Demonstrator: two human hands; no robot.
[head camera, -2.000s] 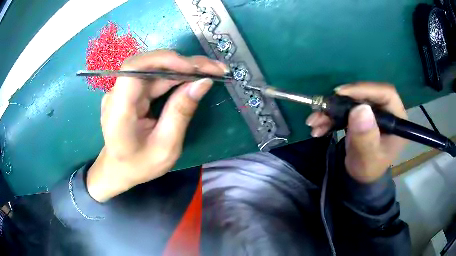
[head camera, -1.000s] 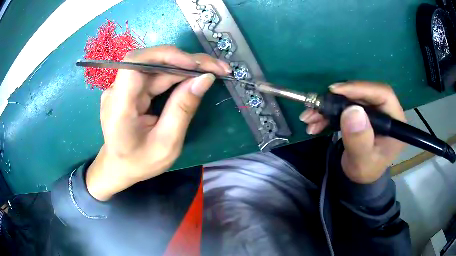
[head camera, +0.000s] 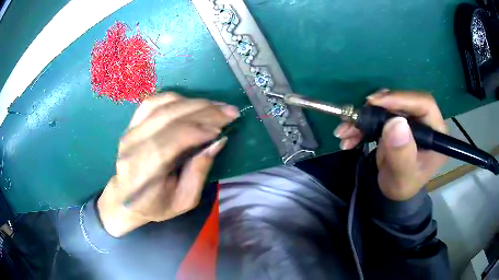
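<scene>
The grey metal jig lies slanted on the green mat, with several small round silver components in its zigzag recesses. My right hand holds the soldering iron by its black handle; its tip is at the jig, between two components. My left hand is blurred, left of the jig and off it, with the dark tweezers between thumb and fingers, mostly hidden. Thin red wires show at the jig's left edge. A heap of red wires lies beyond my left hand.
A black stand with a silvery-specked tray is at the right edge. A white strip crosses the green mat at upper left. A pale thin wire lies beside the jig. The iron's black cord hangs by my lap.
My left hand and the tweezers have moved down and left, away from the jig, uncovering more of the red heap. The iron's tip has stayed near the same place on the jig.
</scene>
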